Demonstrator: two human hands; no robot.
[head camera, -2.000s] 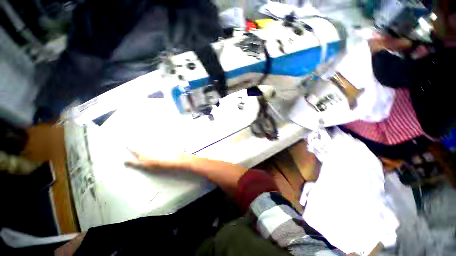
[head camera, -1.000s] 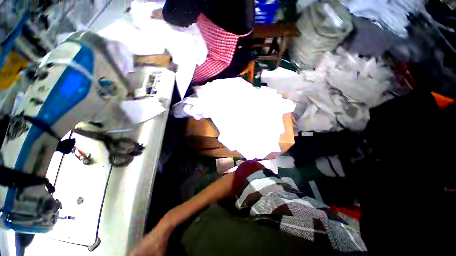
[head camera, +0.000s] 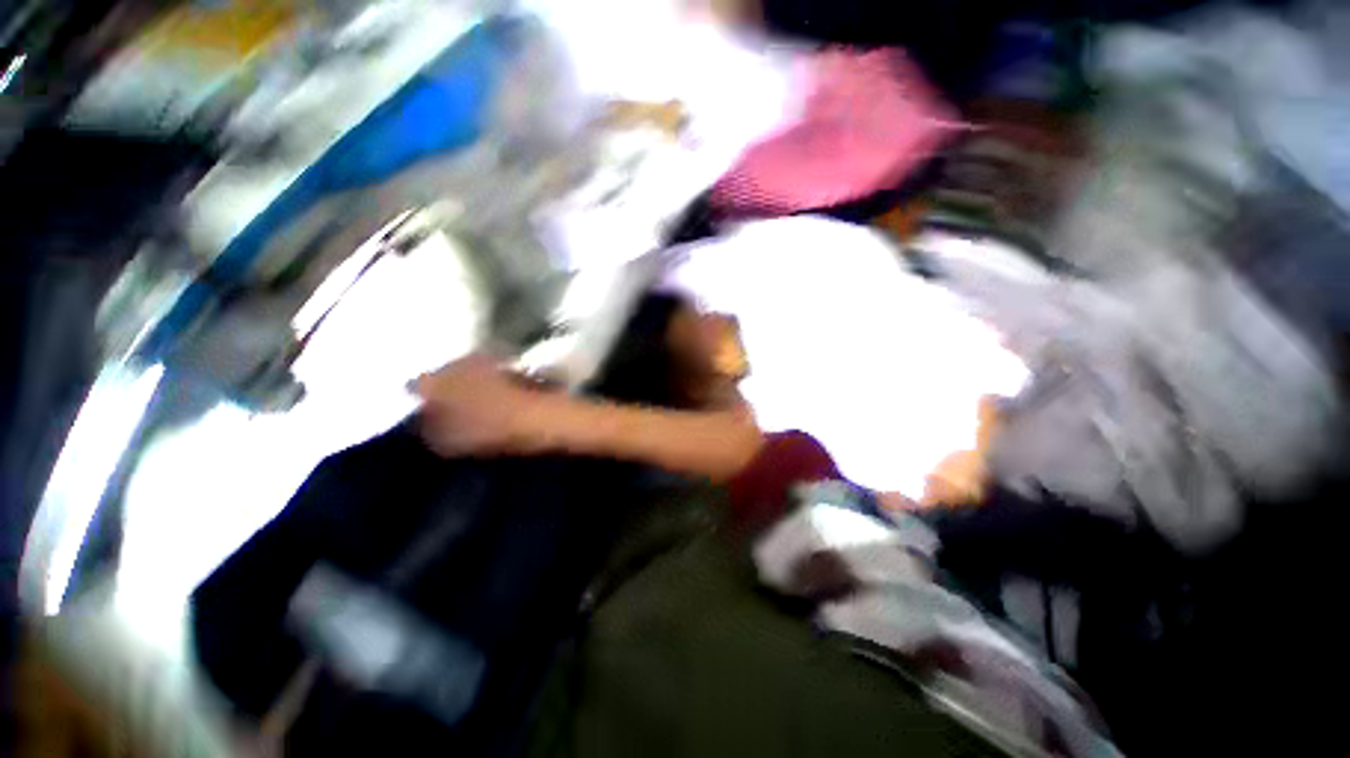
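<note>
The picture is strongly blurred. My right hand (head camera: 471, 406) is near the centre left, at the near edge of the white machine table (head camera: 222, 467). Its fingers are too smeared to show whether it holds anything. A black garment panel (head camera: 318, 518) lies below and left of this hand, over the table edge and towards my lap. A pale strip (head camera: 388, 646) shows on the black cloth. I cannot make out my left hand; only a thin skin-coloured smear shows near the bottom left edge of the cloth.
The sewing machine (head camera: 318, 175) with its blue stripe stands at the upper left. A white cloth heap (head camera: 859, 348) lies right of centre, with greyish cloth (head camera: 1170, 385) beyond it. Pink checked cloth (head camera: 844, 131) shows at the top.
The view has swung back towards the left. My right hand has come up from the bottom edge to the table's near edge. The black panel and pale strip are in view again.
</note>
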